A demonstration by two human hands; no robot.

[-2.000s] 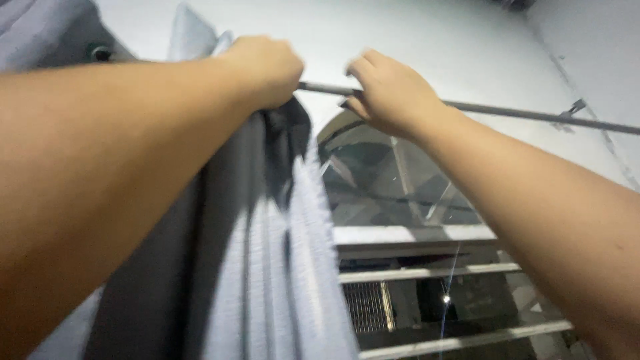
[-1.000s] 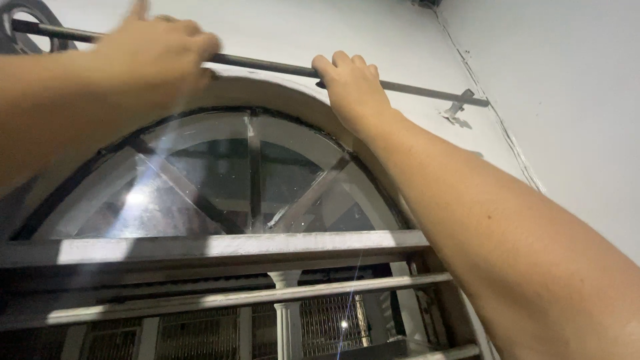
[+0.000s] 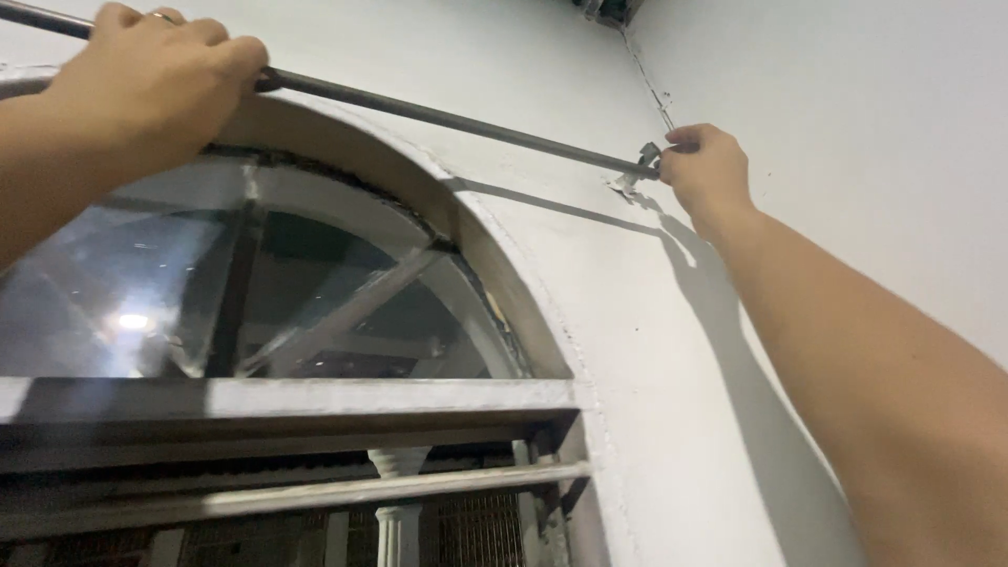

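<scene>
A dark metal curtain rod (image 3: 457,122) runs across the wall above an arched window, sloping down to the right. My left hand (image 3: 161,90) is wrapped over the rod at the upper left, with a ring on one finger. At the rod's right end, my right hand (image 3: 705,177) has its fingers closed around the tip. Just left of those fingers is a wall bracket (image 3: 647,155), and the rod passes at it; whether it rests in the bracket I cannot tell. The wall under the bracket is chipped.
Below the rod is the arched window's glass (image 3: 331,276) with dark dividers. A white ledge (image 3: 315,398) and a horizontal bar (image 3: 409,487) cross beneath it. The room corner, with a cracked seam (image 3: 650,83), rises behind my right hand. A column shows through the window.
My right hand has moved right along the rod to its end by the bracket. The grey curtain seen two seconds ago is out of view. The view has shifted right.
</scene>
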